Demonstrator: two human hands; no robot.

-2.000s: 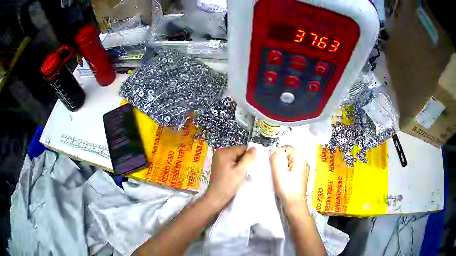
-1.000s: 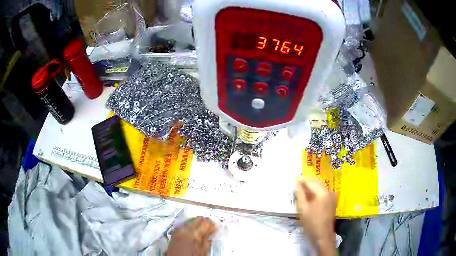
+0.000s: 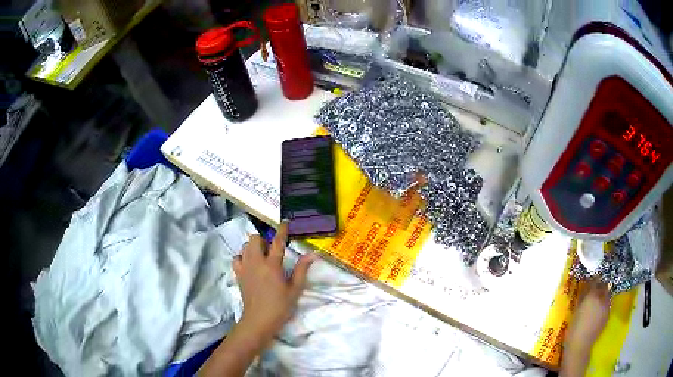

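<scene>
My left hand (image 3: 267, 283) is over the pale cloth (image 3: 140, 265) at the table's left front edge, fingers spread, fingertips at the near end of the black smartphone (image 3: 309, 185). It holds nothing that I can see. My right hand (image 3: 588, 316) is at the near edge of the small heap of silver snap parts (image 3: 616, 265) right of the press; its fingertips are partly hidden, so its grip is unclear. The snap press head (image 3: 601, 147) shows 3764. The round lower die (image 3: 494, 263) is bare. More pale cloth (image 3: 332, 324) lies along the table's front edge.
A big heap of silver snap rings (image 3: 402, 129) lies left of the press on yellow printed tape (image 3: 376, 234). A black bottle (image 3: 227, 77) and a red bottle (image 3: 289, 55) stand at the back left. A blue bin edge (image 3: 147, 147) shows beside the table.
The view has swung left. The counter went from 3763 to 3764. Both hands left the cloth at the die; my left hand moved to the phone's near end, my right hand to the right heap.
</scene>
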